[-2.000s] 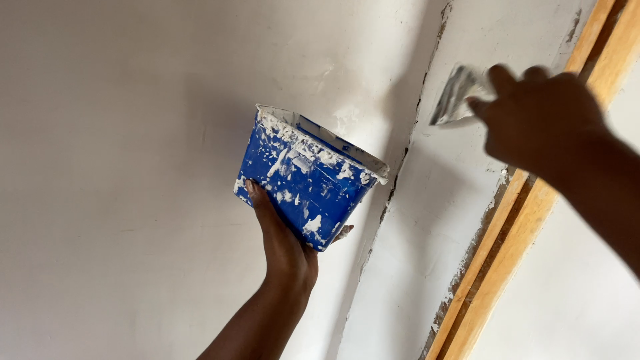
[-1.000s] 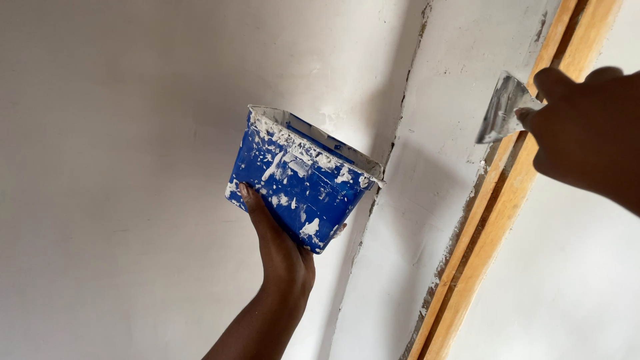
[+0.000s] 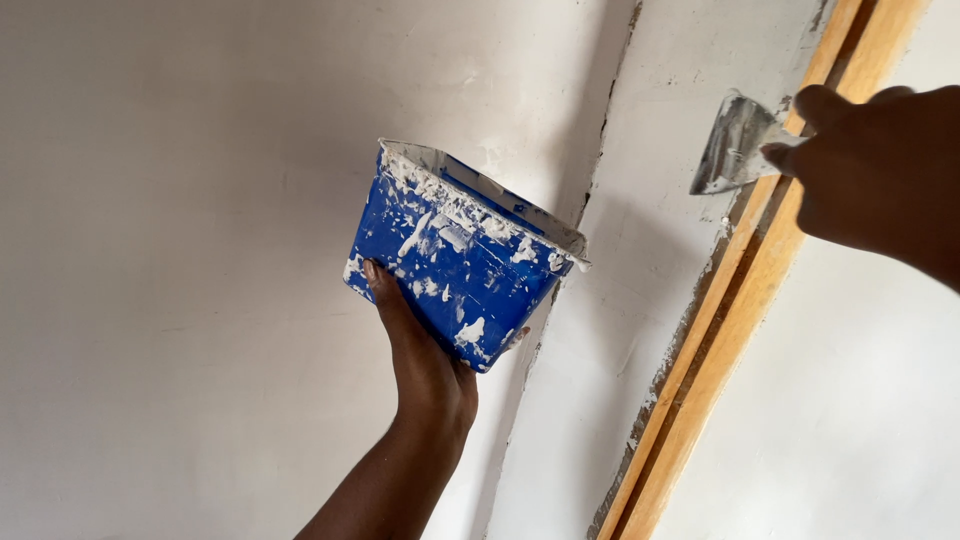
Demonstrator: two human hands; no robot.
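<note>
A blue plastic tub (image 3: 450, 262), spattered with white filler and tilted, is held from below by my left hand (image 3: 424, 345), its thumb on the near side wall. White residue coats the tub's rim; how full it is cannot be seen. At the upper right my right hand (image 3: 862, 161) grips a putty knife (image 3: 735, 146) by the handle end. Its wide, smeared metal blade points left, over the white plastered strip (image 3: 675, 112) beside the wooden frame. Whether the blade touches the surface is not clear.
The grooved wooden frame (image 3: 720, 330) runs diagonally down the right side, with a rough, unfilled grey-brown edge (image 3: 675, 345) along its left. A dark crack (image 3: 600, 150) follows the corner between the plastered strip and the large wall (image 3: 187, 262) at left.
Between the first and second frames, the putty knife moved right, from the plastered strip onto the wooden frame's edge. Now its blade is back over the strip. The left hand still holds the tub.
</note>
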